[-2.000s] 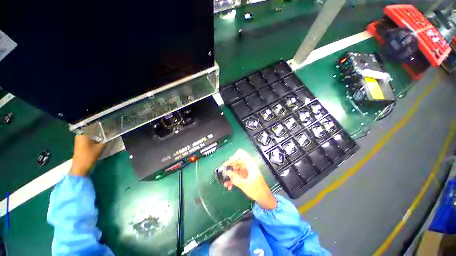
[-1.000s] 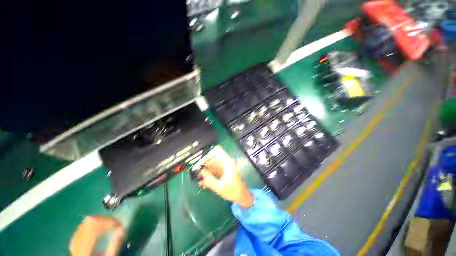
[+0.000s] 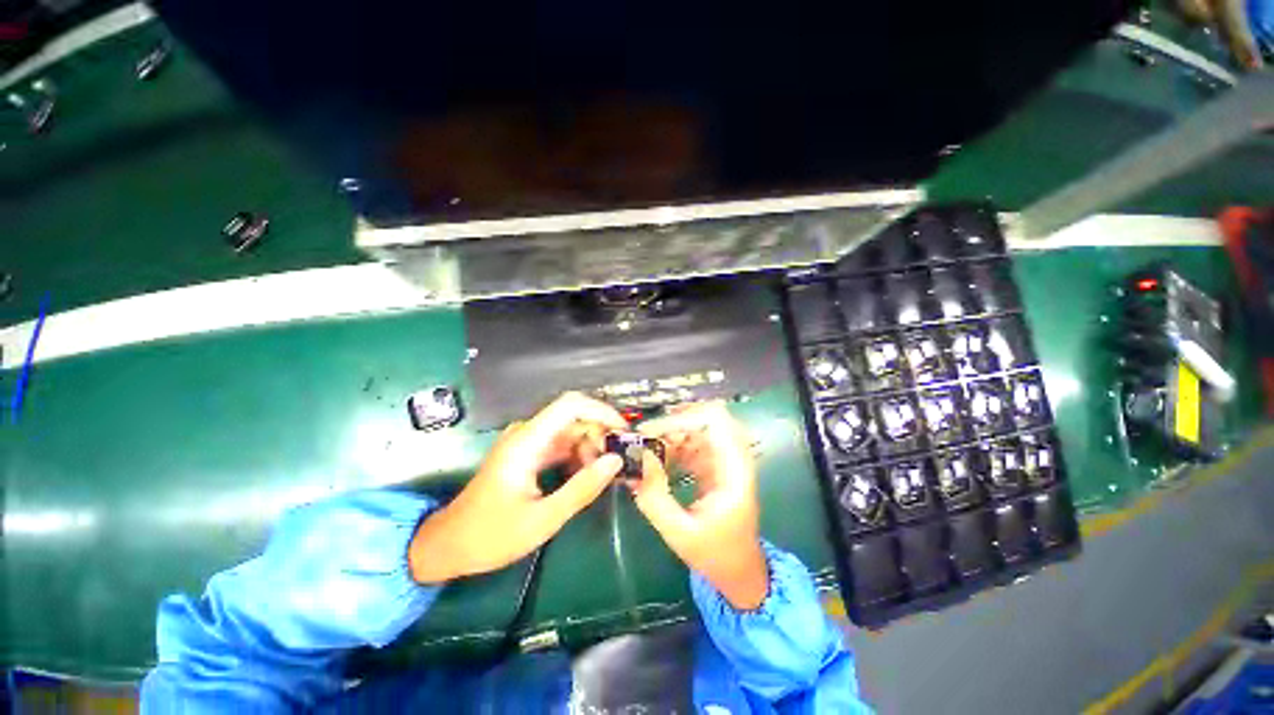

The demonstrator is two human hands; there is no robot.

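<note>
A small black and silver module (image 3: 632, 451) is held between the fingertips of both hands, in front of the test fixture. My left hand (image 3: 538, 482) grips its left side. My right hand (image 3: 706, 482) grips its right side. The flat black test fixture (image 3: 531, 360) lies behind the hands, its front edge partly hidden by them. A dark socket (image 3: 625, 299) is at its back, below the clear cover (image 3: 671, 254). Another module (image 3: 435, 408) lies on the green mat at the fixture's left. The black blister tray (image 3: 908, 552) at the right holds several modules.
A very large dark housing (image 3: 601, 98) overhangs the fixture. A black device with a yellow label (image 3: 1188, 405) stands at the far right. Loose modules (image 3: 246, 231) lie at the back left. A blue stick (image 3: 30, 356) is far left. A thin black cable (image 3: 528, 594) runs towards me.
The view has swung, so the fixture now appears nearly straight. My left hand has come from the cover's left end to the module in my right hand. A module now lies left of the fixture.
</note>
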